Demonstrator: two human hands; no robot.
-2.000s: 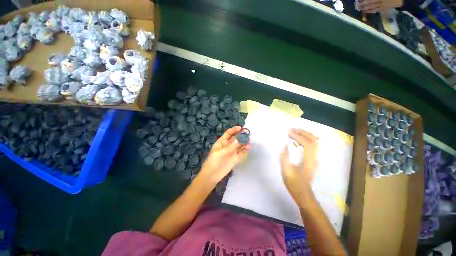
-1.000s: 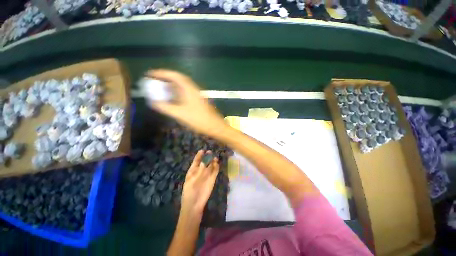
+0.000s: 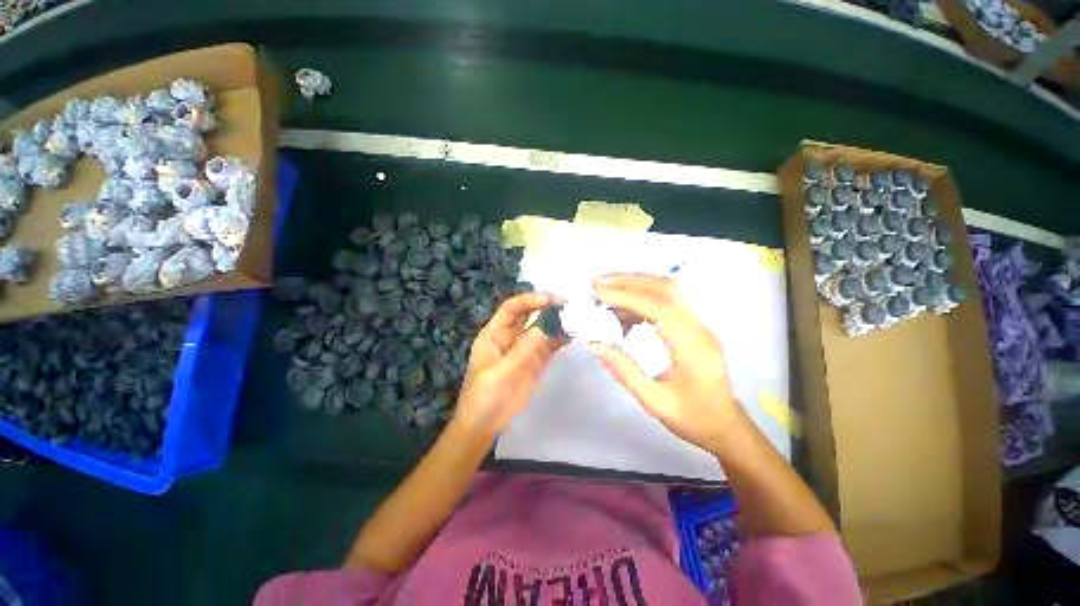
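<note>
My left hand pinches a dark round base on edge over the left part of the white sheet. My right hand holds a white-grey toy figure at its fingertips, close against the base; overexposure hides whether they touch. A bright white patch shows inside my right hand; I cannot tell whether it is a glue bottle or the sheet. A heap of loose dark bases lies left of the sheet. Jumbled white-grey figures lie in the left cardboard tray.
The right cardboard tray holds rows of glued assemblies at its far end. A blue crate of dark bases sits below the left tray. One figure lies on the green surface. Purple parts lie far right, a small blue basket near my lap.
My right hand has come back from the left tray's side to over the sheet. My left hand has moved up and right with the base, and the two hands now meet.
</note>
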